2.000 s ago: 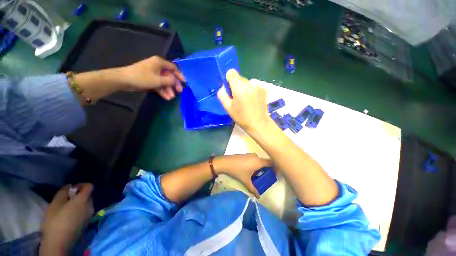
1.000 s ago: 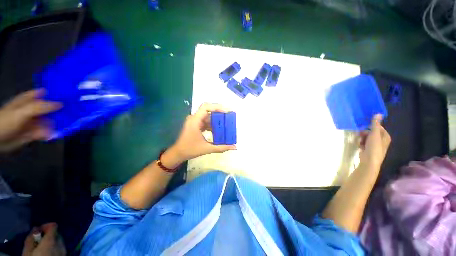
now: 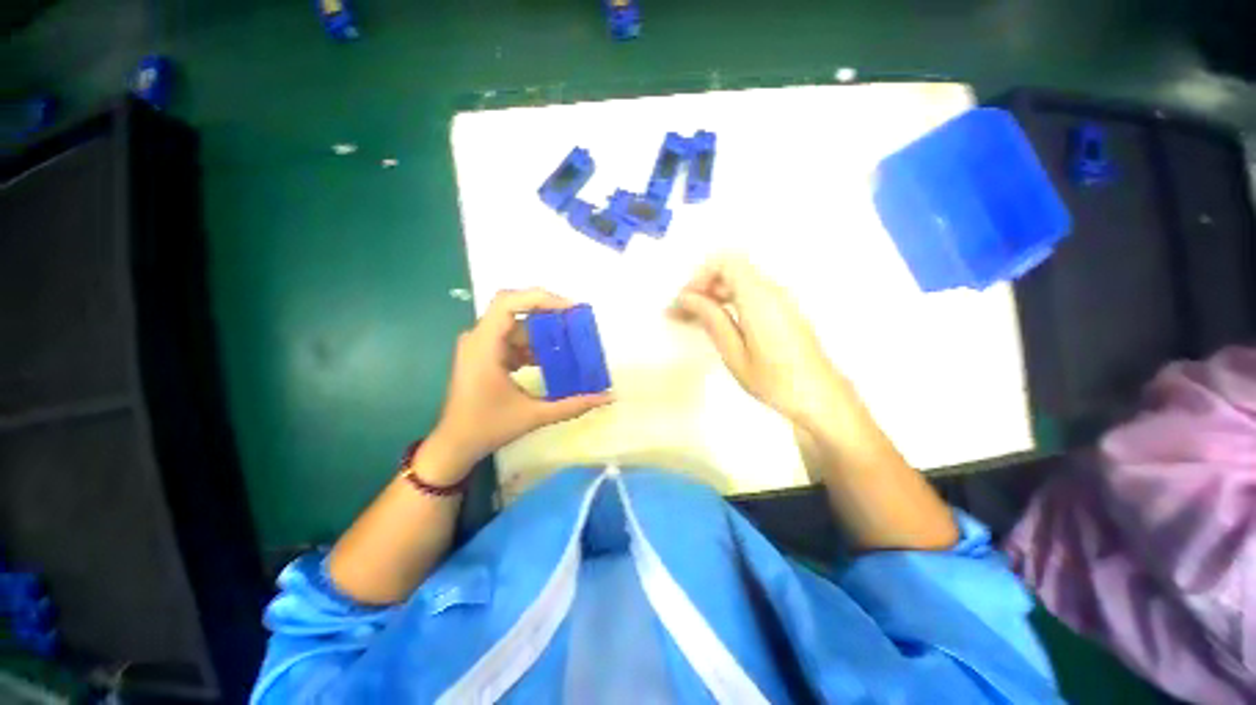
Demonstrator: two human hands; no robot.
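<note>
My left hand [image 3: 499,372] holds two blue units [image 3: 568,351] side by side between thumb and fingers, above the near left part of the white board. My right hand [image 3: 733,324] is over the middle of the board, fingers curled and apart, with nothing visible in it; its fingertips are slightly blurred. Several blue units [image 3: 641,212] with dark windows lie loosely grouped on the far part of the board. The blue parts bin [image 3: 971,200] sits at the board's far right corner.
The white board [image 3: 882,400] lies on the green bench [image 3: 331,276]. A black tray [image 3: 83,331] stands at left. Another dark tray [image 3: 1143,262] at right holds a blue unit [image 3: 1092,154]. Single units [image 3: 623,18] lie beyond the board. A person's pink sleeve [image 3: 1171,510] is at right.
My right hand has let go of the blue bin at the right and moved left over the board. My left hand still holds two units. The other person's hand and large blue bin have left view.
</note>
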